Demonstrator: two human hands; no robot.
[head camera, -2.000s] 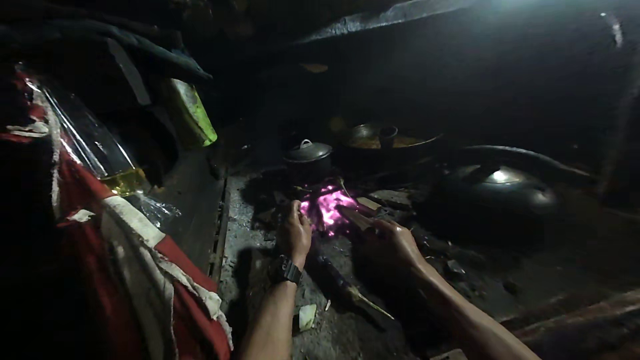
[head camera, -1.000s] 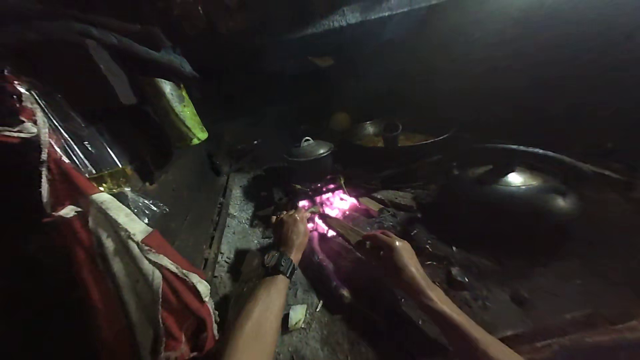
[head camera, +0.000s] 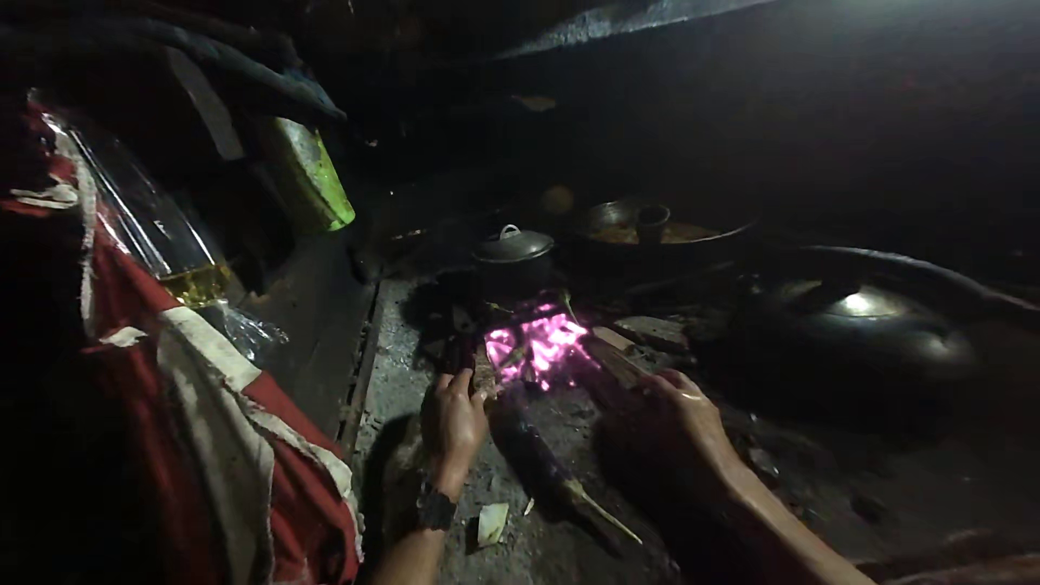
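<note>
Glowing embers (head camera: 540, 345) show pink at the middle of the hearth. My left hand (head camera: 461, 414), a dark watch on its wrist, has its fingers on a short piece of wood (head camera: 485, 370) at the embers' left edge. My right hand (head camera: 678, 398) grips the near end of a flat piece of wood (head camera: 613, 361), whose far end points at the embers. An eggplant (head camera: 540, 447) lies between my hands, its stem toward me and its far end near the embers. Thin stems of what may be other eggplants stick up by the embers. A small lidded pot (head camera: 513, 246) stands just behind.
A wide pan (head camera: 691, 236) with food stands behind at the right; a large dark lidded pot (head camera: 886, 333) is nearer. Red and white cloth (head camera: 219, 349), a clear plastic bag with yellow liquid (head camera: 195, 280) and a green container (head camera: 317, 179) are at the left. A pale scrap (head camera: 492, 524) lies in front.
The eggplant's stem, dim or hidden a second ago, shows plainly between my arms. My left fingers, over the near-left embers a second ago, are now at their left edge. My right hand still grips the flat wood.
</note>
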